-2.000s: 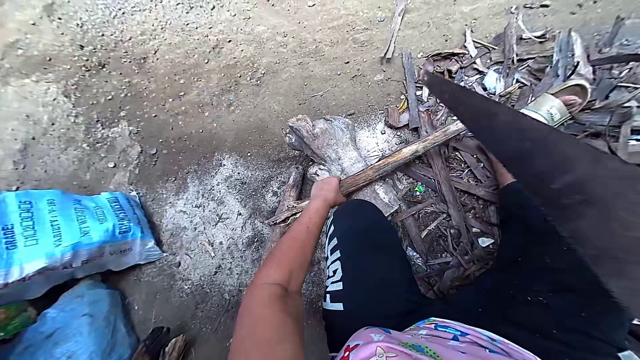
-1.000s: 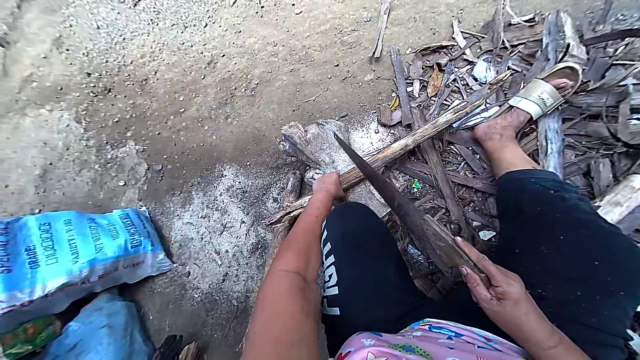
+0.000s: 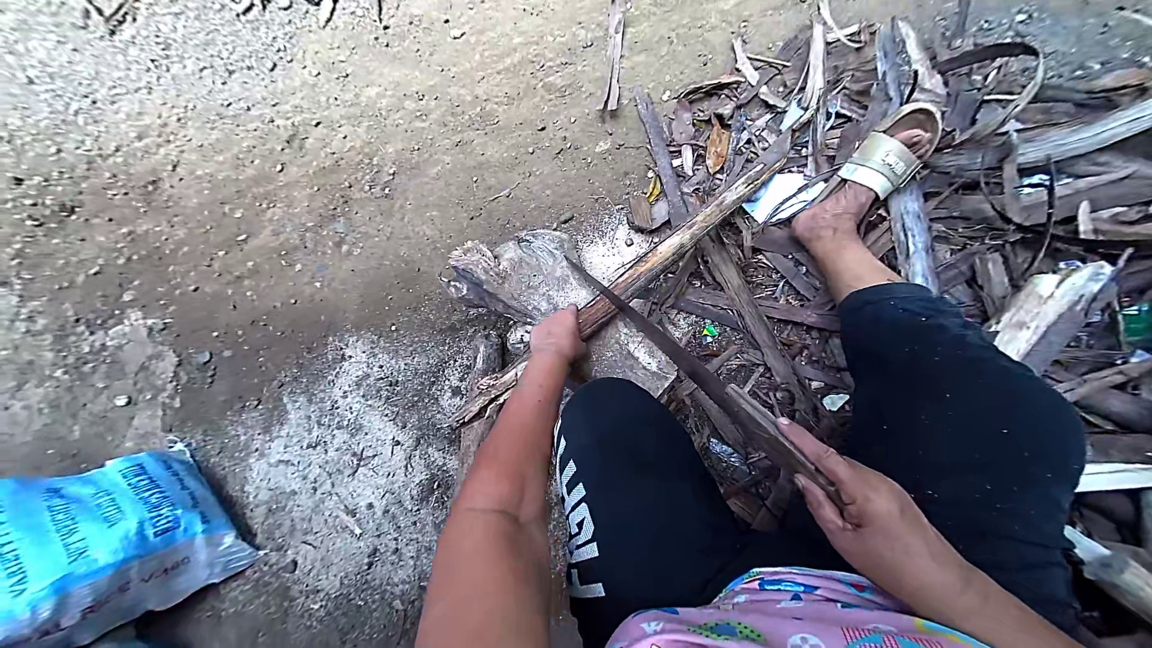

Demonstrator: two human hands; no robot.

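Note:
My left hand grips a long split wooden stick near its lower end. The stick slants up to the right, across a weathered wooden block on the ground. In my right hand is the wooden handle of a handsaw, seen nearly edge-on. Its dark blade points up and left and crosses over the stick just right of my left hand. Whether the teeth touch the wood cannot be told. Pale sawdust lies on the dirt left of the block.
Scrap wood and bark cover the ground at the right, around my sandalled foot. A blue and white printed sack lies at the lower left. My knee is close below the block.
The saw was raised at the right two seconds ago, then came down toward the stick; its blade now crosses the stick closer to my left hand. My left hand has kept its hold.

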